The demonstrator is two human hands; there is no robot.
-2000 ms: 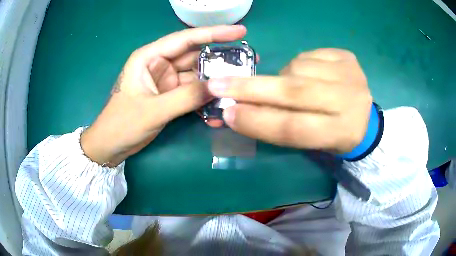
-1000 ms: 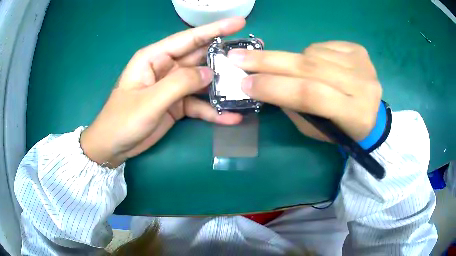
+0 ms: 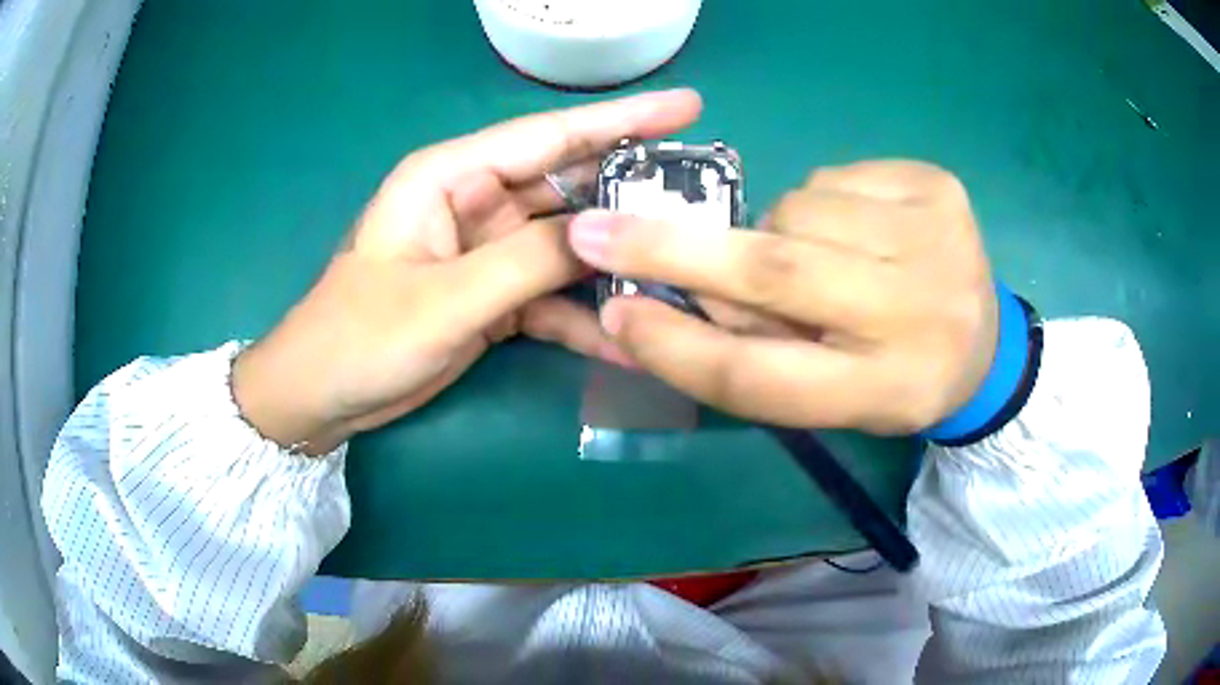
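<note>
The watch housing (image 3: 669, 201) is a dark rounded square with its open side up, silvery-white inside and small lugs at its corners. My left hand (image 3: 455, 261) holds it from the left, fingers behind and around it, above the mat. My right hand (image 3: 830, 288) reaches over it from the right; its fingertips lie on the lower left part of the housing and hide it. Black tweezers (image 3: 850, 502) stick out below my right hand, their back end toward me; their tips are hidden. A grey-brown sheet with a clear shiny margin (image 3: 640, 415) lies on the mat below.
A white round bowl (image 3: 589, 38) with small dark bits stands at the top edge. The green mat (image 3: 228, 228) lies under everything. A blue strap (image 3: 990, 375) is on my right wrist. A thin cord (image 3: 856, 562) runs along the mat's near edge.
The housing has shifted right and a little down with my left hand. My right fingertips have moved to its lower left. The tweezers' back end has swung down and left.
</note>
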